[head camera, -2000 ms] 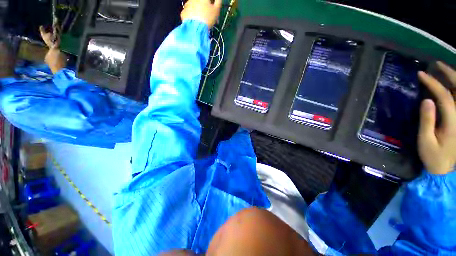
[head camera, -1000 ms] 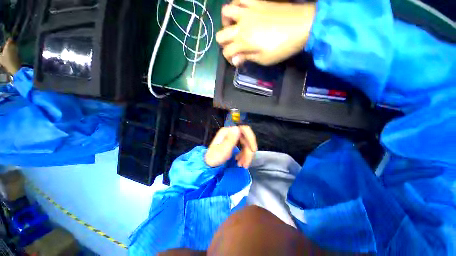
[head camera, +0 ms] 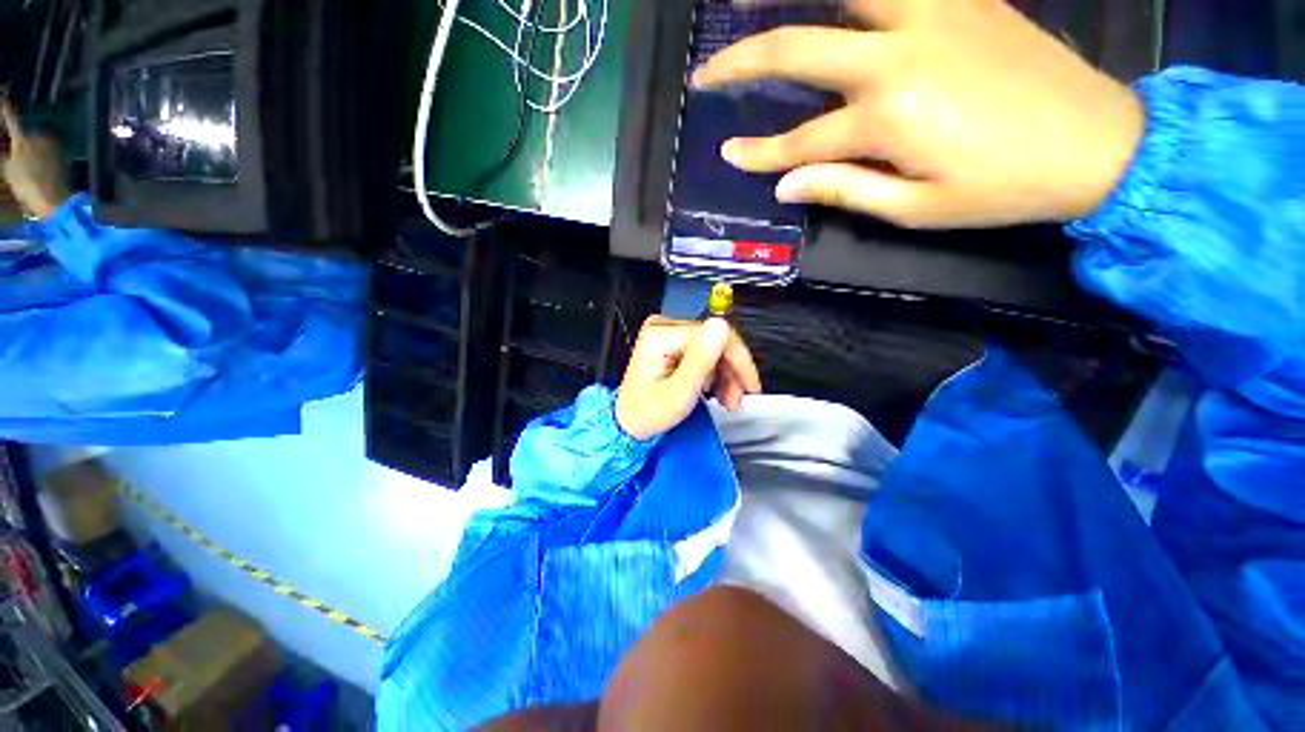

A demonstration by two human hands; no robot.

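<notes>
The smartphone has a dark screen with small text at the top and a pale and a red block at its lower edge. Its lower end lies over the front rim of the black foam tray. My right hand is open, fingers spread over the phone's right side and the tray, hiding other slots. My left hand is below the tray's front edge, fingers closed on a small yellow-tipped piece. Its tip is close to the phone's lower edge; contact cannot be told.
A white cable lies coiled on the green mat at the left. Stacked black trays stand below the bench. A neighbouring worker's blue sleeve and a tray with a phone are at the far left.
My left hand moved down from the mat with a small yellow-tipped piece, then up towards the phone. My right hand crossed to the left phone and spread open. The phone shifted towards me.
</notes>
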